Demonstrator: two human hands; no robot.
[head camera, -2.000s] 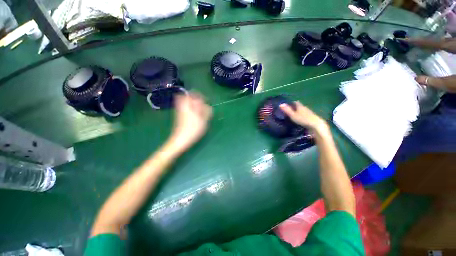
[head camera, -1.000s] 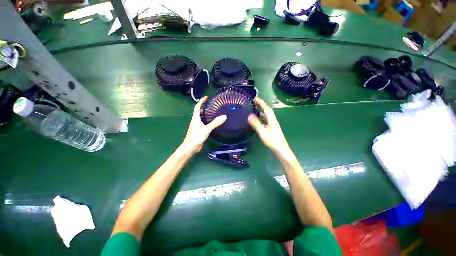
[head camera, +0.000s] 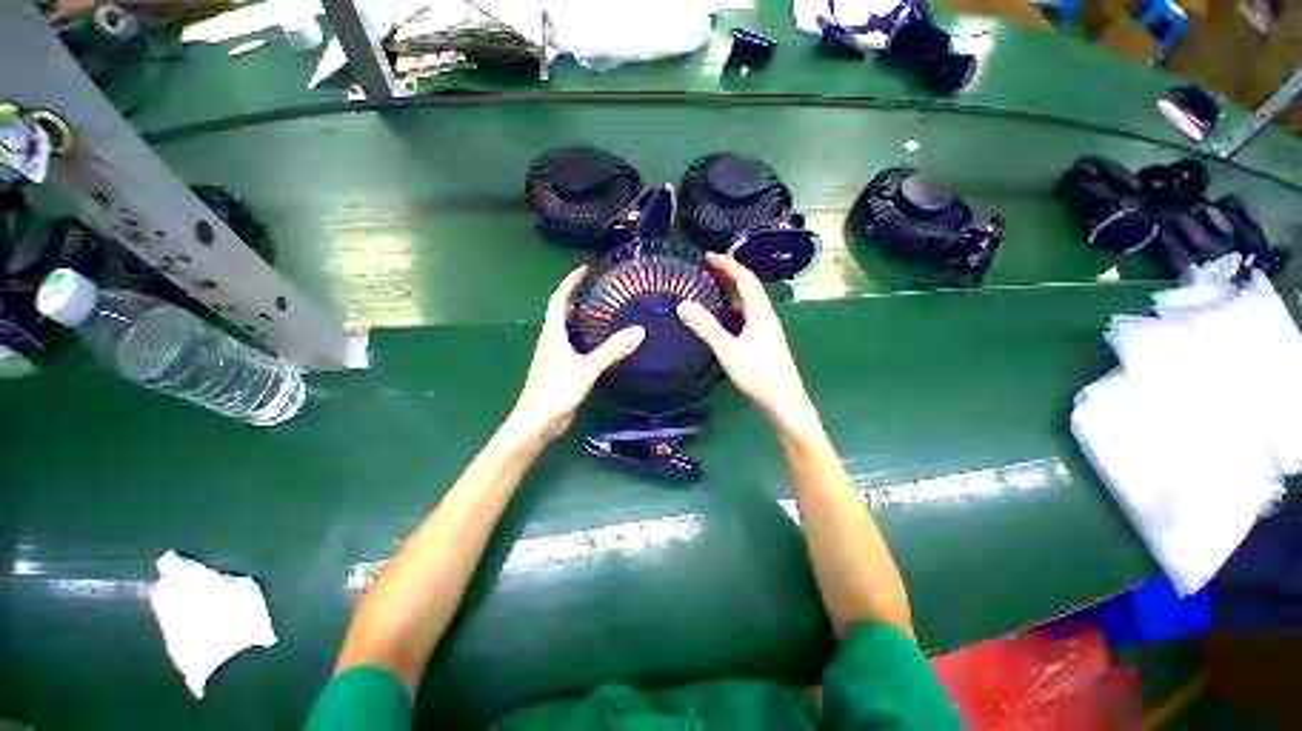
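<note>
A round black clip-on fan is held in both my hands at the middle of the view, over the green bench. Its slotted cage shows an orange-copper glow between the ribs at the top. My left hand grips its left side, with the thumb on the dark centre disc. My right hand grips its right side, with the thumb at the disc's upper right edge. The black spring clip shows below the fan head. My fingers behind the cage are partly hidden.
Three black fans lie on the green conveyor just beyond, and several more sit at the right. A water bottle leans by the perforated post. A white cloth lies front left. White bags are stacked at the right edge.
Since one second ago, the fans on the conveyor have shifted right. My right thumb has moved up and left on the held fan. Earlier, only my right hand held it, farther right.
</note>
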